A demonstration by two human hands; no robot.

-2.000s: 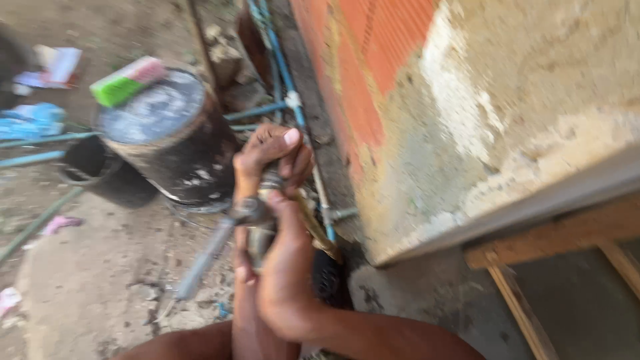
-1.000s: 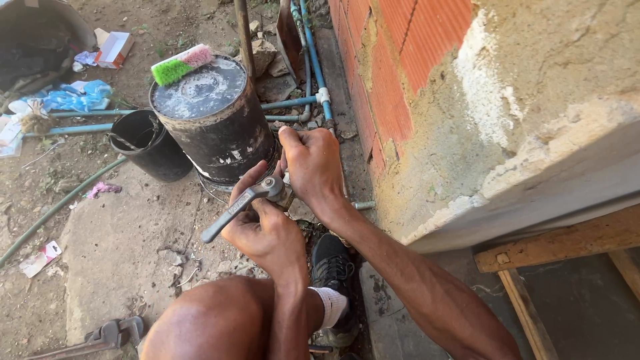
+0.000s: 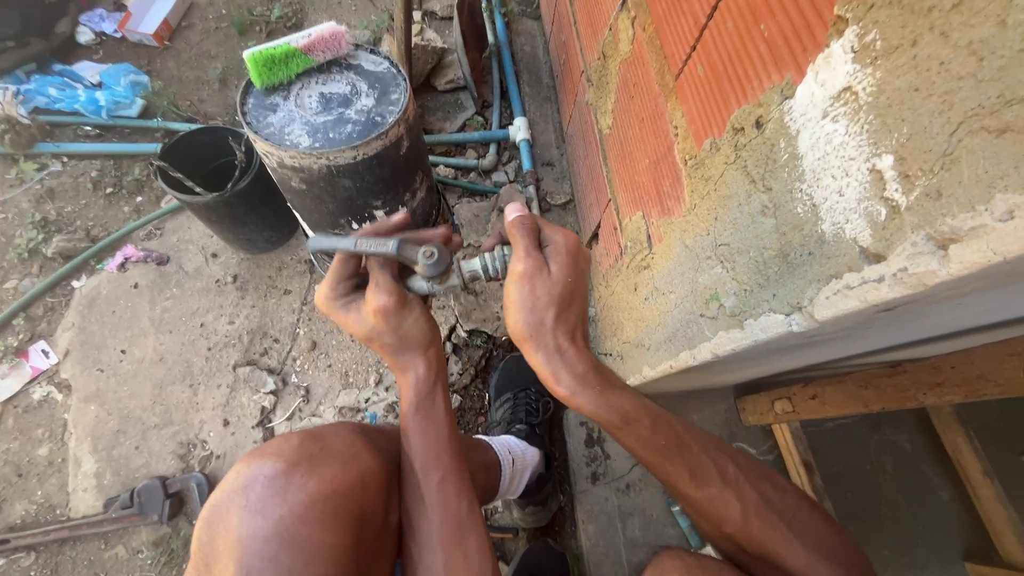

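A metal lever-handled valve (image 3: 433, 261) is held between my two hands, its long grey lever pointing left. My left hand (image 3: 384, 300) is around the valve body and under the lever, with fingers partly hidden behind it. My right hand (image 3: 546, 280) grips the threaded fitting at the valve's right end, thumb up. The fingertips behind the fitting are partly hidden. Beyond my hands, a blue PVC pipe (image 3: 512, 68) with a white tee (image 3: 520, 130) runs along the foot of the wall.
A black drum (image 3: 352, 180) carries a green and pink brush (image 3: 296, 54). Beside it stands a black bucket (image 3: 240, 216). A pipe wrench (image 3: 120, 512) lies at lower left. The brick wall (image 3: 640, 144) rises on the right above a wooden frame (image 3: 880, 384). Blue plastic (image 3: 88, 90) lies upper left.
The lever, slanting down-left one second ago, now lies nearly level. My right hand has shifted from above the valve to its right end. The view has moved since the first frame.
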